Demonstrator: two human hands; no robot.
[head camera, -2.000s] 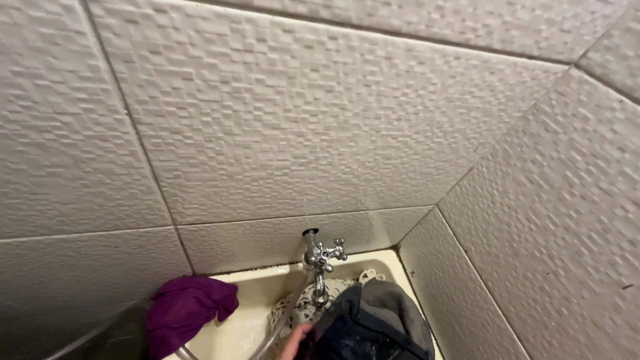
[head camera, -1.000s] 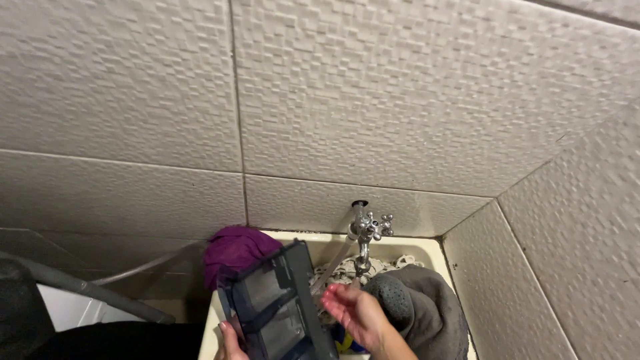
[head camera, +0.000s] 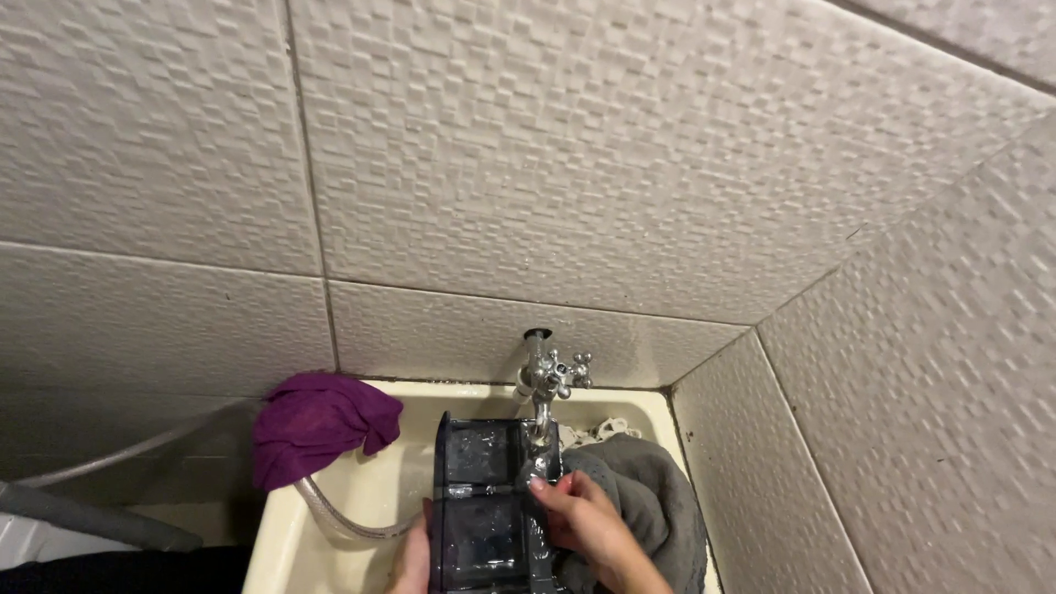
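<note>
A dark translucent plastic tray with compartments (head camera: 483, 511) lies under the chrome tap (head camera: 549, 379), wet and with water running onto it. My left hand (head camera: 412, 557) grips its left edge, the fingers partly hidden. At the tray's right edge, below the spout, is my right hand (head camera: 582, 520), with thumb and fingers drawn together; whether it pinches the edge is unclear. A grey cloth (head camera: 660, 503) is heaped in the sink just right of this hand.
The cream sink (head camera: 272, 536) stands against textured tile walls. A purple cloth (head camera: 322, 425) hangs over its left rim, above a clear braided hose (head camera: 338, 520). Pale openwork fabric (head camera: 610, 429) lies behind the grey cloth. A grey corrugated hose (head camera: 99, 516) is at lower left.
The tray, tilted left of the tap one second ago, is now beneath the spout in the running water. My left hand has moved with it.
</note>
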